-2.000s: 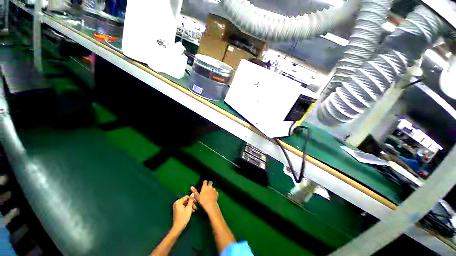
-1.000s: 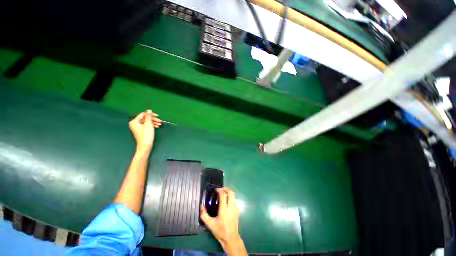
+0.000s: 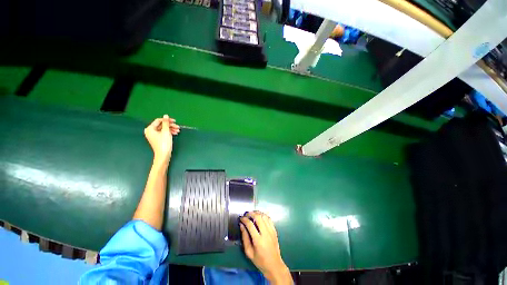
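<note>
A dark ribbed block [image 3: 202,212] lies flat on the green bench in front of me. Right beside it, on its right, lies an open frame [image 3: 241,196] with pale edges and a dark glossy middle. My right hand [image 3: 260,239] is at the lower right part of the frame, fingertips curled over a small black thing that I cannot make out. My left hand [image 3: 161,133] is raised near the bench's far edge, its fingertips pinched on a thin item [image 3: 188,127] that points right.
A slanted white post [image 3: 389,106] meets the bench's far edge. A black parts tray [image 3: 239,28] with rows of pale parts is beyond the green strip. Large black stacked shapes [image 3: 453,195] stand at the right. Brown and grey blocks [image 3: 44,245] line the lower left.
My view has turned down to the bench. Since one second ago, my right hand has shifted slightly right and down, and more of the frame's dark middle shows. My left hand has stayed near the far edge.
</note>
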